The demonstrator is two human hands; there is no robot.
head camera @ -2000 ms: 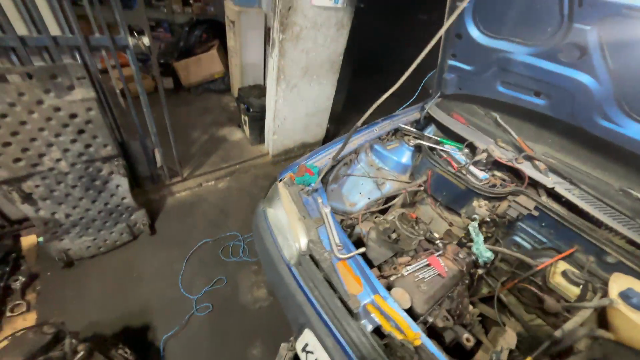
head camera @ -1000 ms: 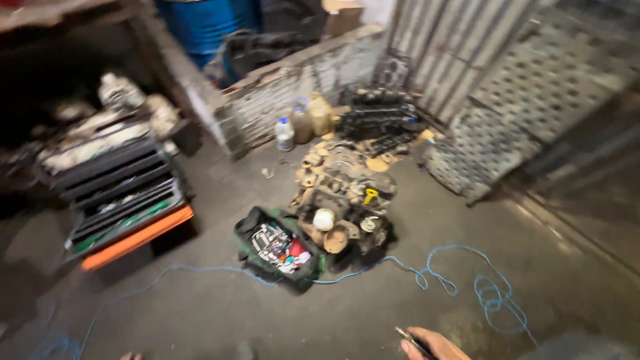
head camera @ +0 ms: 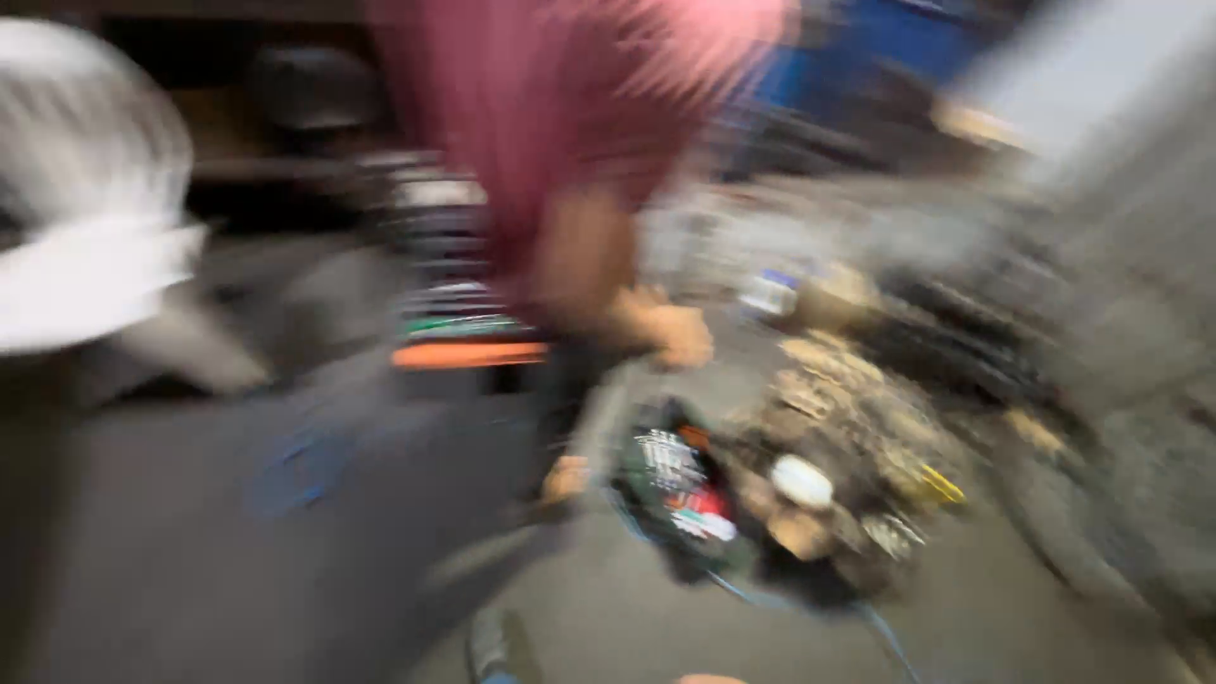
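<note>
The view is strongly blurred. A small sliver of skin shows at the bottom edge, perhaps part of my right hand (head camera: 711, 679); its fingers and anything in them are hidden. My left hand is out of view. Beyond it, a dark green tool bag (head camera: 641, 475) lies on the floor with metal tools and a red item inside. Greasy engine parts (head camera: 855, 446) are heaped to its right, with a round white item (head camera: 802, 481) among them.
A person in a maroon shirt (head camera: 570, 123) stands ahead, one hand hanging near the bag. An orange-edged cantilever toolbox (head camera: 470, 354) is behind at left. Someone in white (head camera: 85, 275) is at far left. A blue cord (head camera: 750, 597) crosses the floor; a bottle (head camera: 769, 293) stands farther back.
The view has swung from the car's engine bay to the floor. The person in maroon has come into view. A hand with a thin dark item, seen a second ago, has mostly left the frame.
</note>
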